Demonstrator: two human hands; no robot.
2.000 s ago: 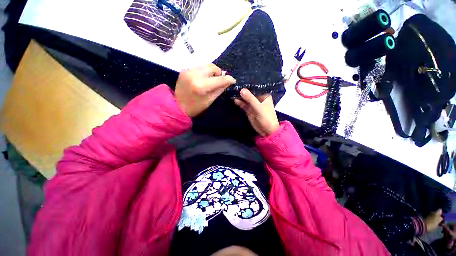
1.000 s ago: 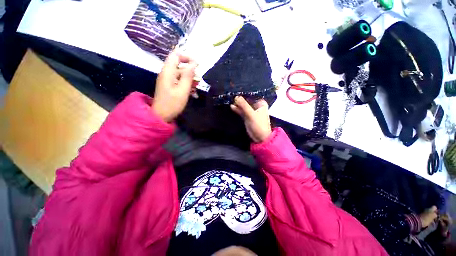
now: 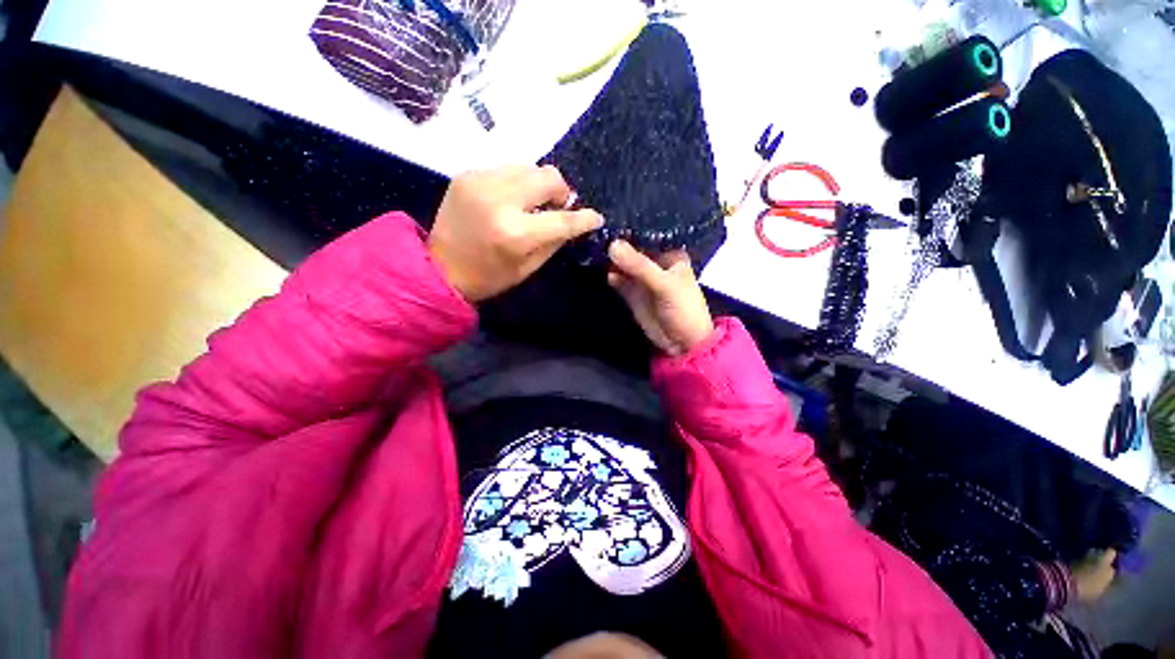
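Note:
The black textured garment piece (image 3: pixel 638 129) lies with its blunt flap on the table and its near edge at my hands. A glittering beaded trim (image 3: pixel 670 237) runs along that edge. My left hand (image 3: pixel 505 232) is at the trim's left end, thumb and forefinger pinched together; a needle is too fine to make out. My right hand (image 3: pixel 662 296) grips the cloth edge, thumb on top by the trim and fingers partly hidden under the cloth. The two hands' fingertips are close together.
Red-handled scissors (image 3: pixel 799 210) and a black beaded strip (image 3: pixel 845 277) lie right of the cloth. Two black thread cones (image 3: pixel 945 85) and a black bag (image 3: pixel 1076 193) are further right. A striped bundle (image 3: pixel 393 52) and a yellow handle (image 3: pixel 603 54) are at upper left. Another person's hand (image 3: pixel 1095 574) shows lower right.
One second ago my left hand was raised away to the upper left; it is now back at the trim. My right hand still holds the edge. The view has shifted slightly.

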